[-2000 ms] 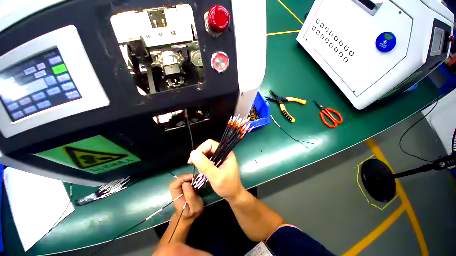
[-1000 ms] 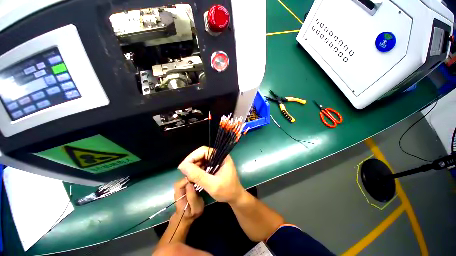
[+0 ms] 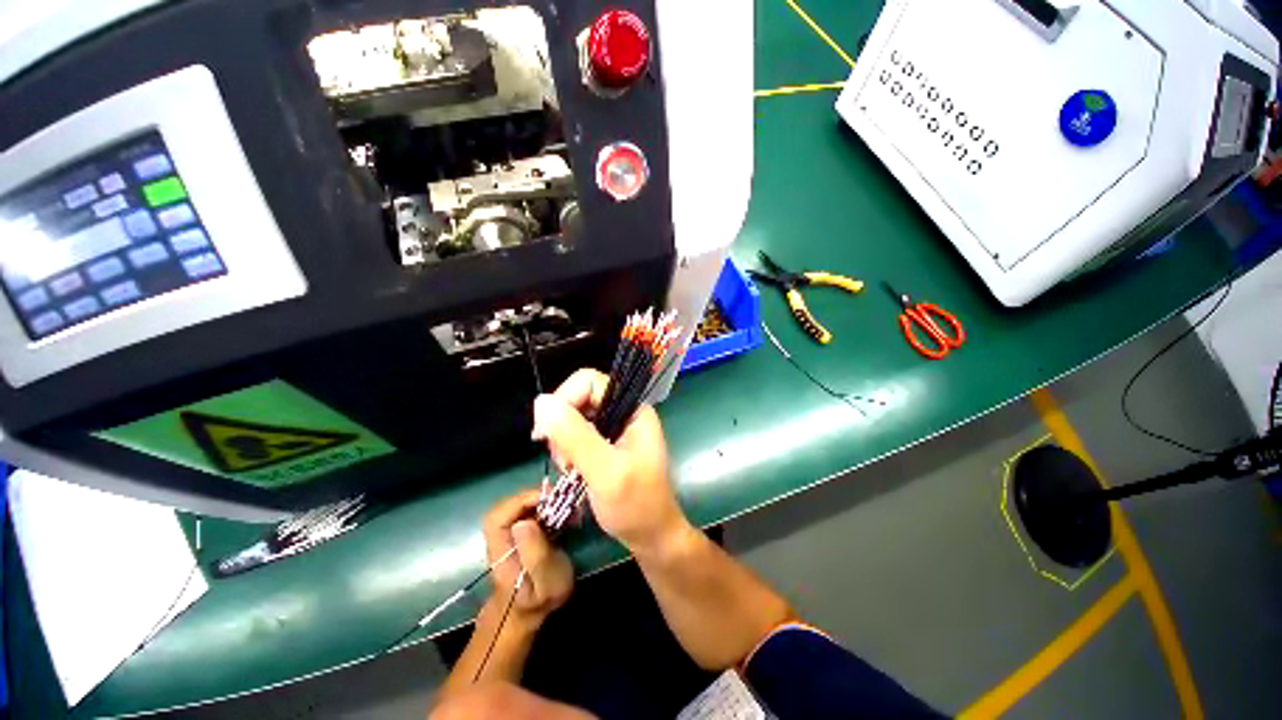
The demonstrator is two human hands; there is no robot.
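Observation:
A bundle of black wires with orange-red and white tips fans up toward the machine; its lower ends are whitish. My right hand is closed around its middle. A single dark wire runs from my right fingertips up into the small slot low on the machine's black front. My left hand is just below and left, closed at the bundle's white lower ends, with a white-and-dark wire trailing from it to the lower left. Which strands the left fingers pinch is partly hidden.
The machine's touchscreen is at left, its red knob above. A blue bin, pliers and orange-handled scissors lie right. A second wire pile and paper lie left. A white machine stands at right.
The single wire's tip, in front of the machine a second ago, is now in the slot. My right hand has shifted slightly, the bundle tips are grouped tighter, and the window mechanism changed position since the first frame.

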